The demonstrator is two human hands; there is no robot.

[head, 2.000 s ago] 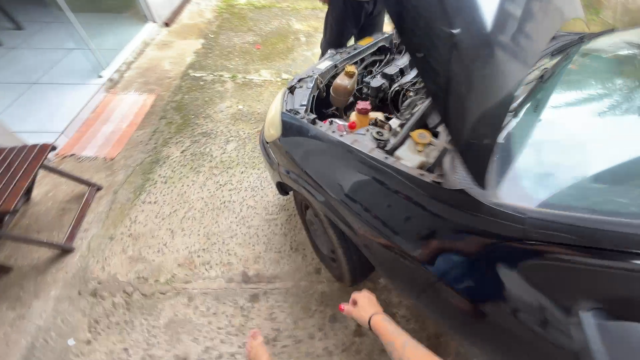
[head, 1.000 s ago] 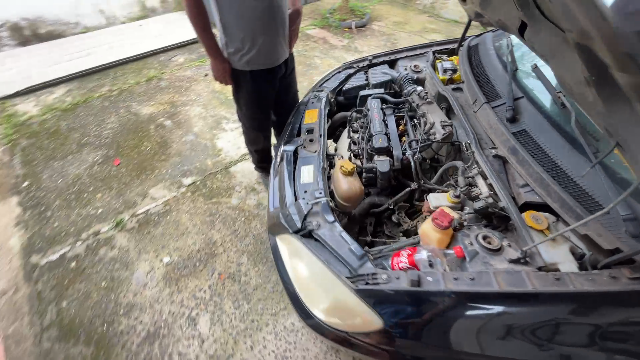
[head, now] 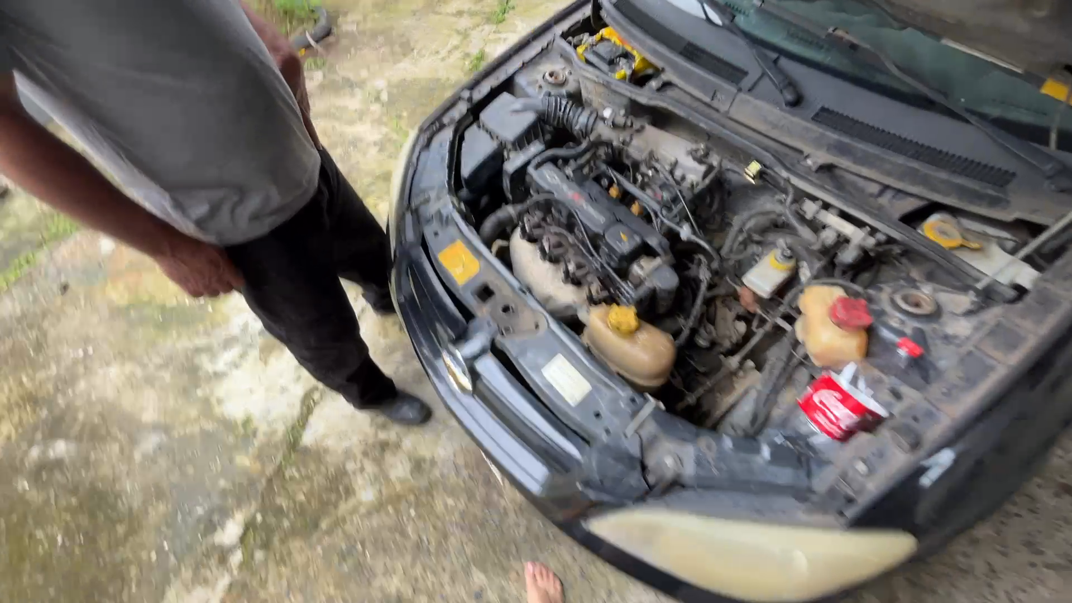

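Neither my left hand nor my right hand shows in the head view. A black car stands with its hood raised, and its engine [head: 599, 213] is uncovered. At the front of the bay sits a brown plastic coolant tank [head: 628, 347] with a yellow cap. Further right is a yellowish fluid reservoir [head: 829, 327] with a red cap. Beside it lies a plastic bottle with a red label [head: 840, 406]. A small white reservoir [head: 769, 272] is behind them. The yellow-covered battery [head: 615, 54] sits at the far corner.
Another person [head: 167, 126] in a grey shirt and black trousers stands at the car's front, arms hanging down. The clouded headlight [head: 754, 553] and front edge are near me. My bare foot [head: 543, 582] is on the rough concrete ground [head: 209, 469].
The view has swung from the car's side to the engine bay and come closer. My right hand, visible two seconds ago beside the front wheel, is out of view.
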